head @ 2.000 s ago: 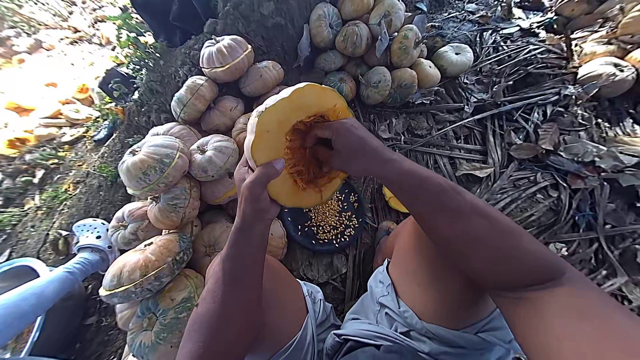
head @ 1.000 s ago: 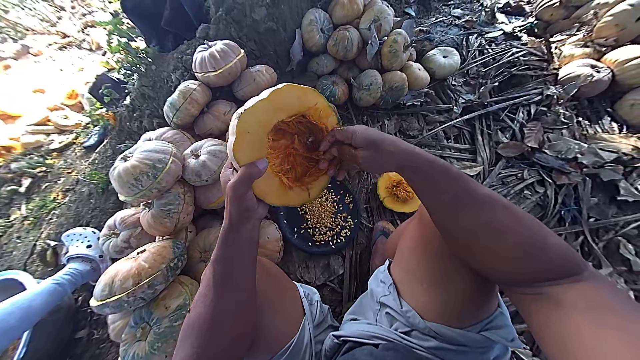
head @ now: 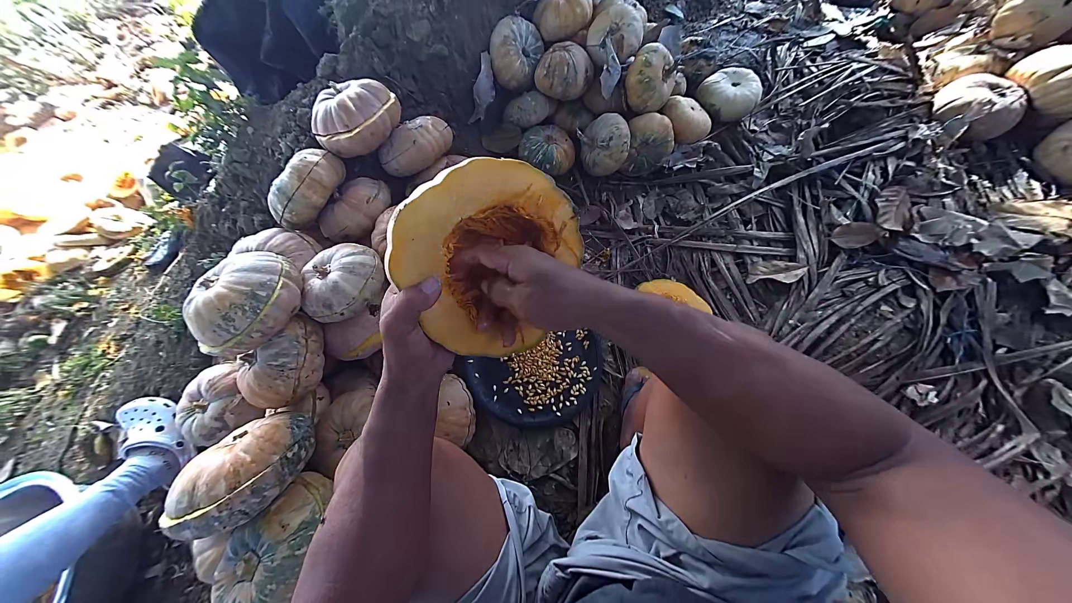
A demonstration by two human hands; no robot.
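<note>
A pumpkin half (head: 423, 226) with a yellow cut face is tilted toward me, its hollow lined with stringy orange pulp. My left hand (head: 410, 331) grips its lower left rim, thumb on the cut face. My right hand (head: 519, 289) reaches into the hollow, fingers spread against the pulp; whether they hold any pulp or seeds cannot be seen. Below the pumpkin half lies a dark round dish (head: 536, 414) with pale pumpkin seeds (head: 548, 373) in it, partly hidden. Another cut pumpkin piece (head: 677, 293) shows behind my right forearm.
Whole pumpkins (head: 243, 301) are piled along my left side, more (head: 565, 71) lie ahead, and others (head: 980, 105) at the far right. A perforated light-coloured clog (head: 151, 419) and a person's covered limb (head: 84, 523) are at lower left. Dry fronds and leaves (head: 804, 243) cover the ground.
One second ago my right hand was at the right edge of the hollow; now it is inside. The hollow's pulp was more exposed then.
</note>
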